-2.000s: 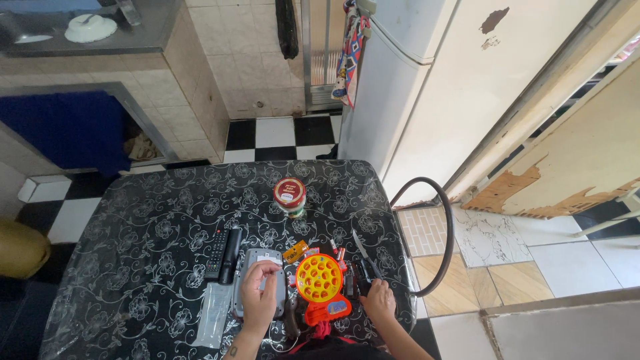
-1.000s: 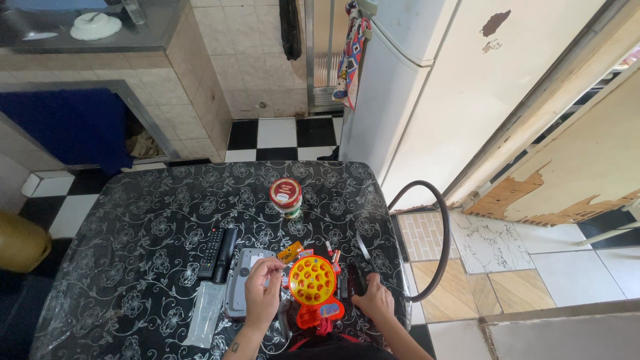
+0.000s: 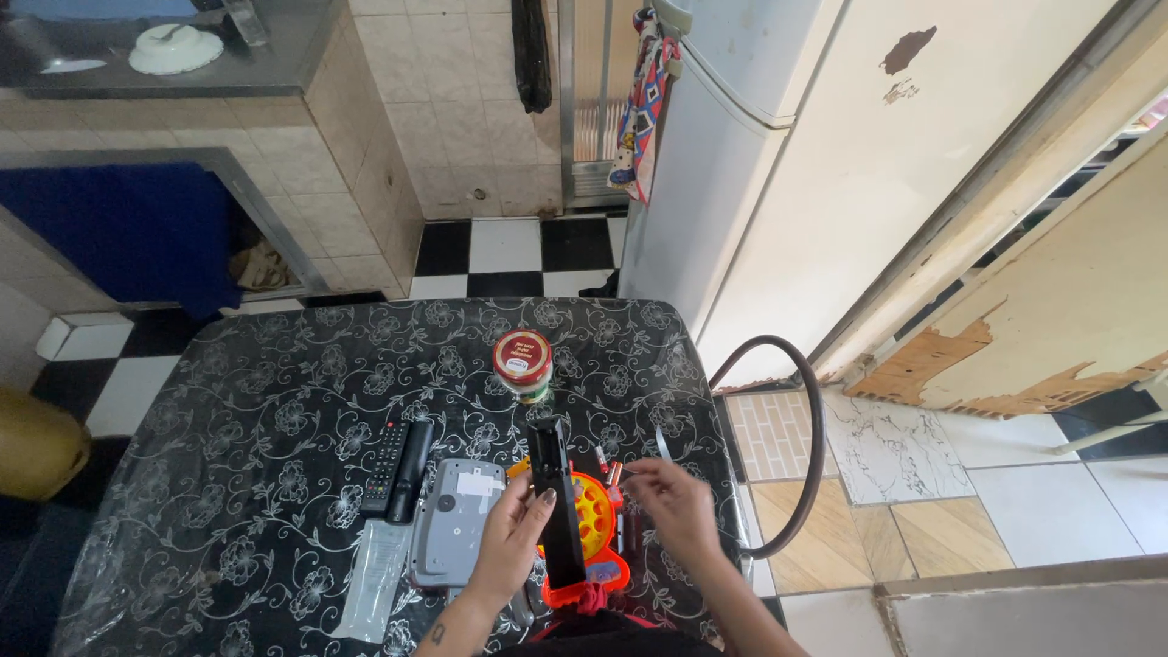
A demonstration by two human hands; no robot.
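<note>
My left hand (image 3: pixel 523 526) grips a long black plastic casing (image 3: pixel 557 511) with a hollow compartment at its upper end, held over a yellow and orange round toy (image 3: pixel 593 520). At the toy's upper right, my right hand (image 3: pixel 664 500) has its fingertips by small red batteries (image 3: pixel 614 473); whether it holds one is unclear. A knife (image 3: pixel 662 444) lies just above that hand. Left of my left hand rests a grey plastic device (image 3: pixel 453 525). Farther left are a black remote control (image 3: pixel 382 470), a second black handset-like object (image 3: pixel 412 472) and a clear plastic packet (image 3: pixel 375 580).
A red-lidded glass jar (image 3: pixel 523 365) stands toward the far side of the table with its black floral cover (image 3: pixel 283 401). A dark hose (image 3: pixel 815 438) loops beside the right edge. Beyond the table are a white refrigerator (image 3: pixel 712 173) and a tiled counter (image 3: pixel 274 114).
The black casing is now raised in my left hand, over the round toy. My right hand has moved up from beside the toy's lower right toward the small batteries.
</note>
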